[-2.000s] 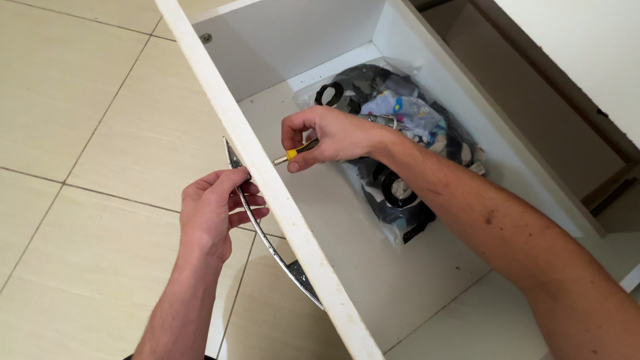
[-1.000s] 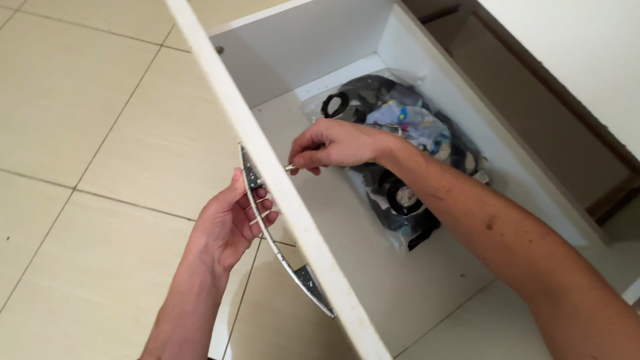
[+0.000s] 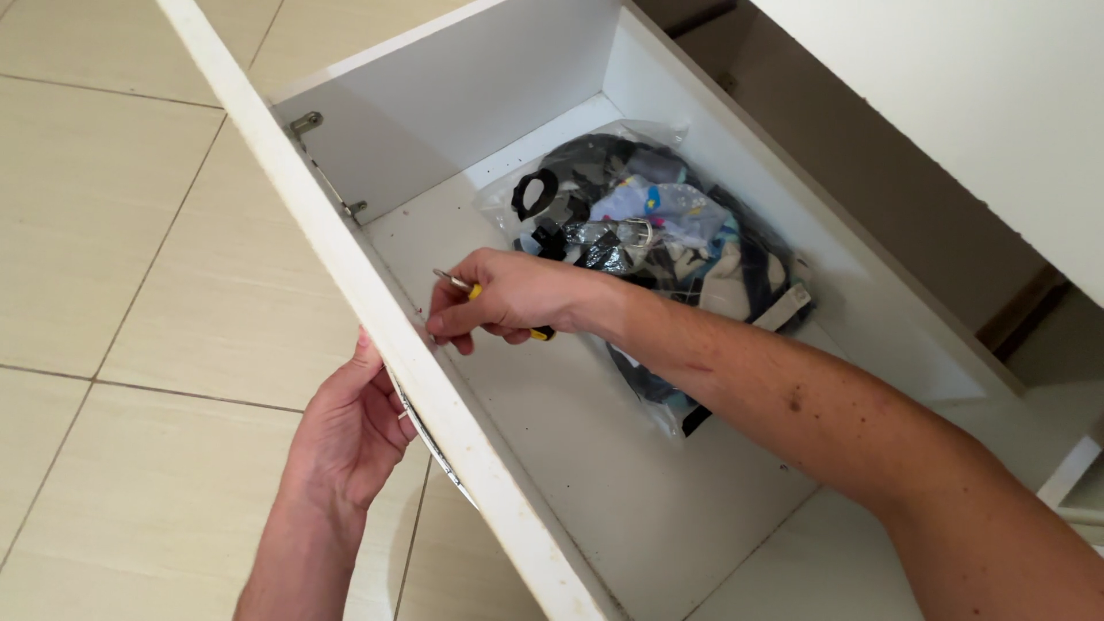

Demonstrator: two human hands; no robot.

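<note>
My right hand (image 3: 496, 297) is inside the drawer with a yellow-and-black screwdriver (image 3: 474, 291) held across the palm, its metal shaft pointing up and left. The thumb and a fingertip of that hand meet at the inner face of the white drawer front (image 3: 379, 310); whether they pinch something small cannot be made out. Outside the front, my left hand (image 3: 354, 423) is at the curved metal handle (image 3: 435, 453), fingers behind it and thumb against the panel. The front hides part of the handle and of these fingers.
A clear plastic bag (image 3: 664, 224) of dark and patterned fabric items lies in the drawer. Metal fittings (image 3: 306, 123) join the drawer's side near the front. Beige floor tiles (image 3: 147, 302) extend at left, and a white cabinet panel (image 3: 975, 95) stands at upper right.
The screwdriver, earlier pointed at the drawer front, is now turned away from it in my right hand, with the fingertips at the panel. The view has shifted closer.
</note>
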